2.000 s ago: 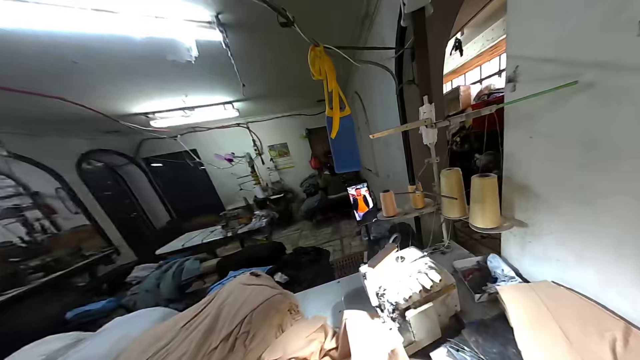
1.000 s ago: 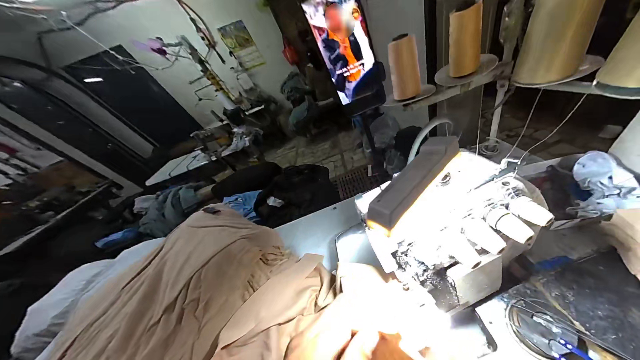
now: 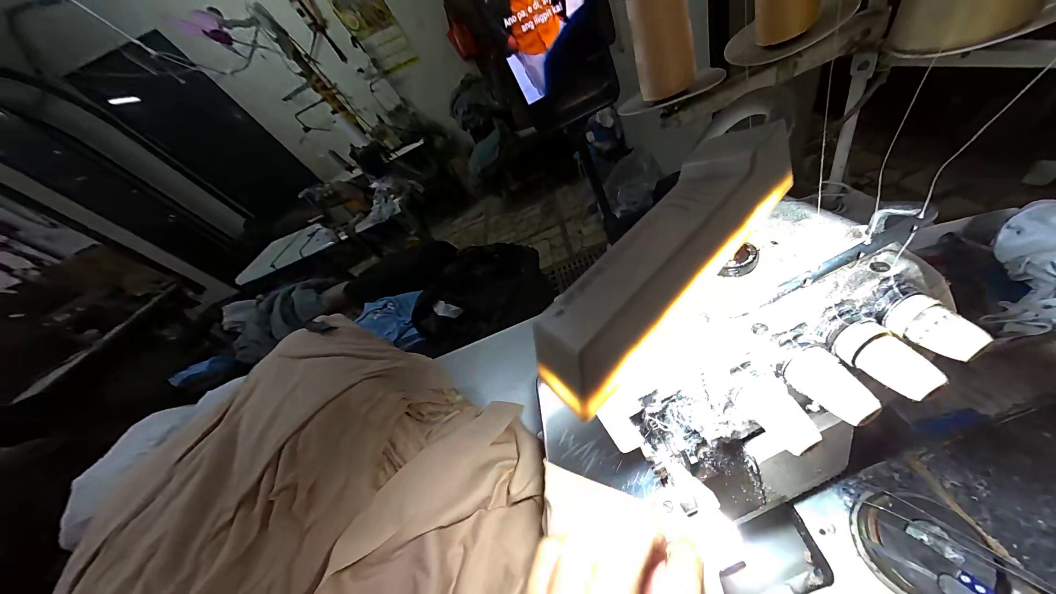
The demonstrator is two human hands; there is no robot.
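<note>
Washed out by the lamp's glare, the fingers of one hand, apparently my left hand (image 3: 610,565), rest at the bottom edge on pale cloth (image 3: 590,499) just before the presser-foot area of an overlock sewing machine (image 3: 763,379). Whether they pinch the cloth cannot be told. My right hand cannot be made out. Beige fabric (image 3: 330,462) lies heaped to the left of the machine. Several white tension knobs (image 3: 833,384) stick out of the machine's front. A long lamp (image 3: 660,264) glows over the needle area, and threads run down to the machine from above.
Thread cones (image 3: 660,49) stand on a rack behind the machine. A phone (image 3: 536,49) with a lit screen is on a stand at the back. Dark and blue clothes (image 3: 487,293) lie beyond the grey tabletop (image 3: 495,363). At right is a round glass-like dish (image 3: 924,540).
The view has come down and closer to the machine. Fingers show at the bottom edge on the pale cloth; two seconds ago no hand was plain there.
</note>
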